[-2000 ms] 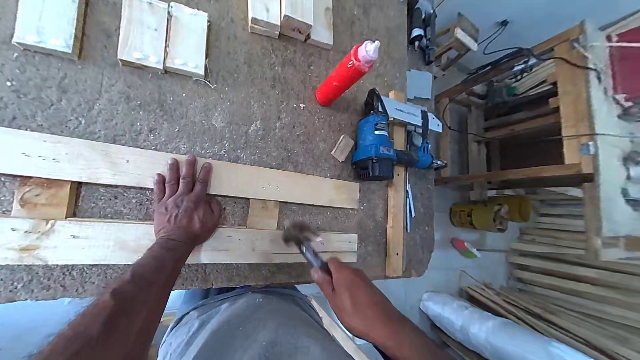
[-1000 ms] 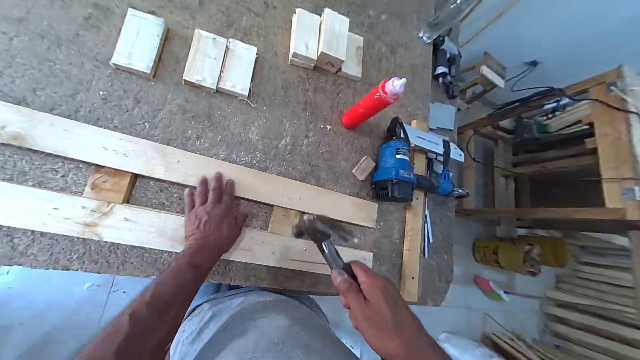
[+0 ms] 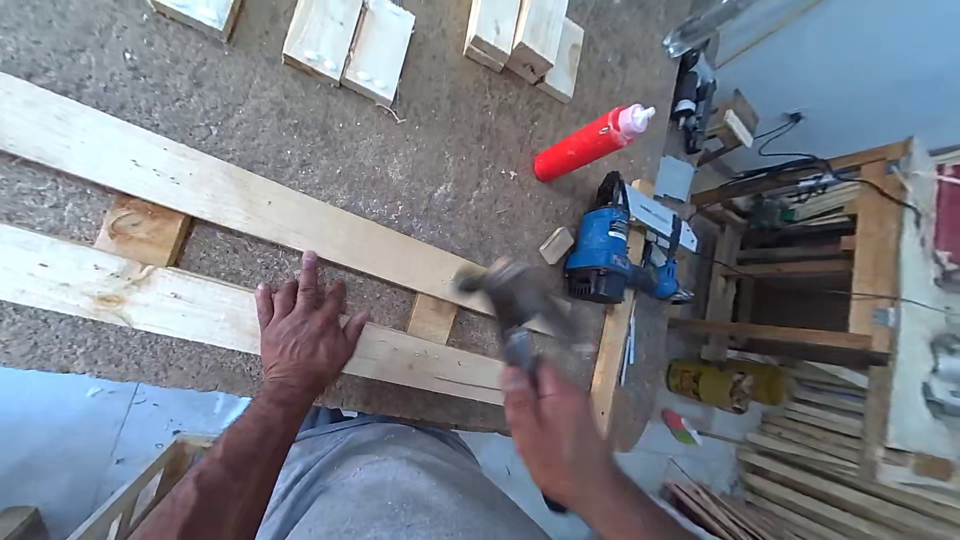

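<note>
My left hand [image 3: 306, 330] lies flat with spread fingers on the near pale wooden board [image 3: 180, 300]. In my right hand [image 3: 555, 427] is a claw hammer [image 3: 517, 300], its head motion-blurred above the right ends of the boards. The far board [image 3: 247, 199] runs roughly alongside the near one, with a gap between them. Two short wooden crosspieces, one at the left [image 3: 142, 229] and one near the right ends [image 3: 432, 318], show in that gap. Whether the hammer touches the wood cannot be told.
A red squeeze bottle [image 3: 581, 144], a small wood offcut [image 3: 556, 245] and a blue power tool [image 3: 600, 251] lie right of the boards. Short wood blocks [image 3: 382, 52] sit at the worktable's far side. A wooden strip [image 3: 611, 352] lies near its right edge. Stacked lumber [image 3: 810, 465] is at lower right.
My left hand's fingertips now reach into the gap between the boards. The hammer head was lower, over the near board, and is now raised and blurred. The view has shifted.
</note>
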